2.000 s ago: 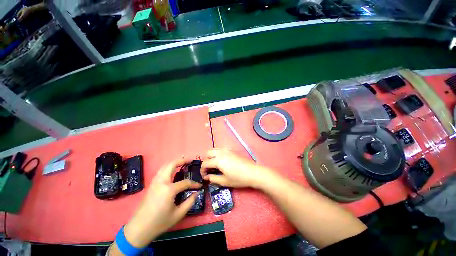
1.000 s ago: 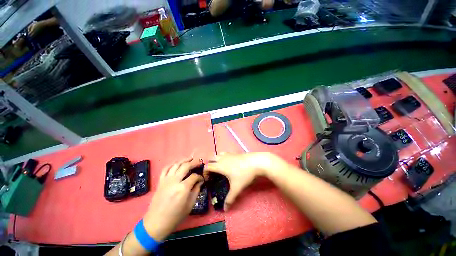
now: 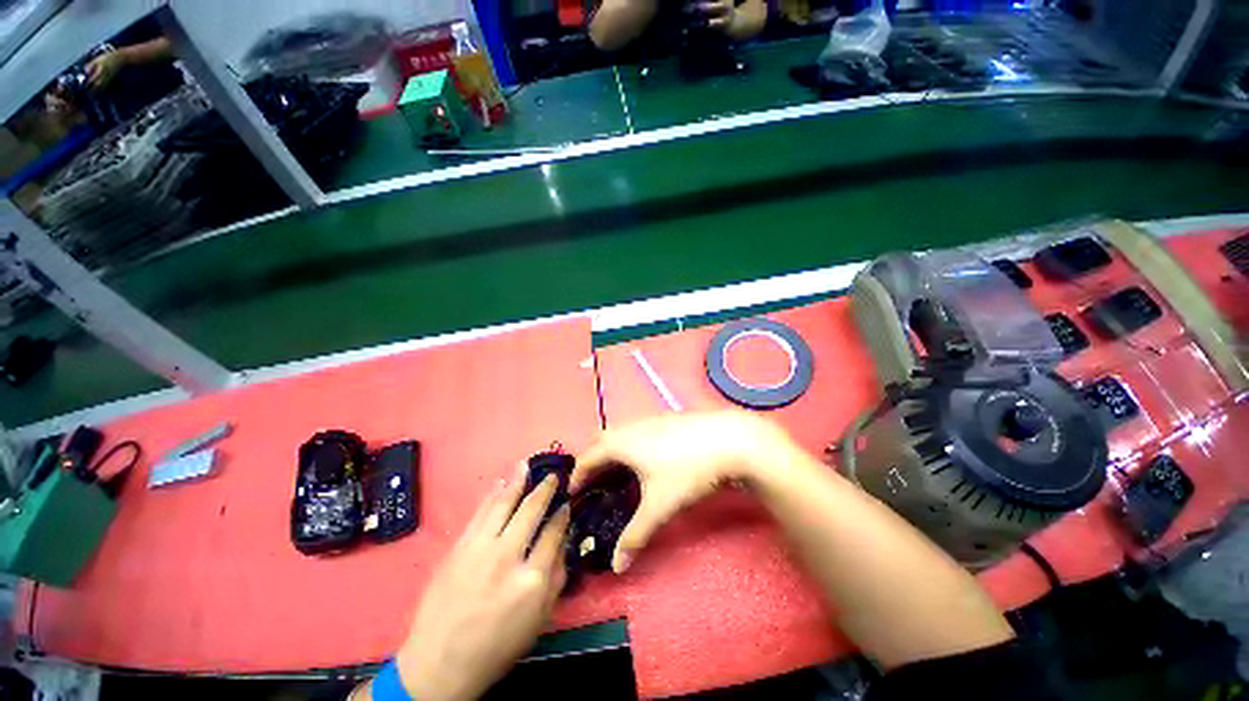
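Note:
My left hand (image 3: 489, 589) lies over the black camera body (image 3: 551, 470), its fingers on top and hiding most of it. My right hand (image 3: 671, 473) is curled around the black rear cover (image 3: 603, 520), right beside the body, thumb at its lower right edge. The cover's dark inner side with a small pale patch faces up. The joint between the two halves is hidden by fingers. A blue wrist strap (image 3: 392, 681) is on my left wrist, at the bottom edge.
A second opened camera (image 3: 329, 496) lies left on the red mat. A tape roll (image 3: 759, 363), a pale rod (image 3: 658, 379) and a large olive-grey fan (image 3: 959, 466) are right. Black modules (image 3: 1126, 310) lie on clear plastic. A green box (image 3: 62, 527) stands far left. A person's hands (image 3: 623, 19) show beyond the conveyor.
My right hand has moved from the camera body onto the rear cover. My left hand now lies flatter over the body. The view has shifted slightly.

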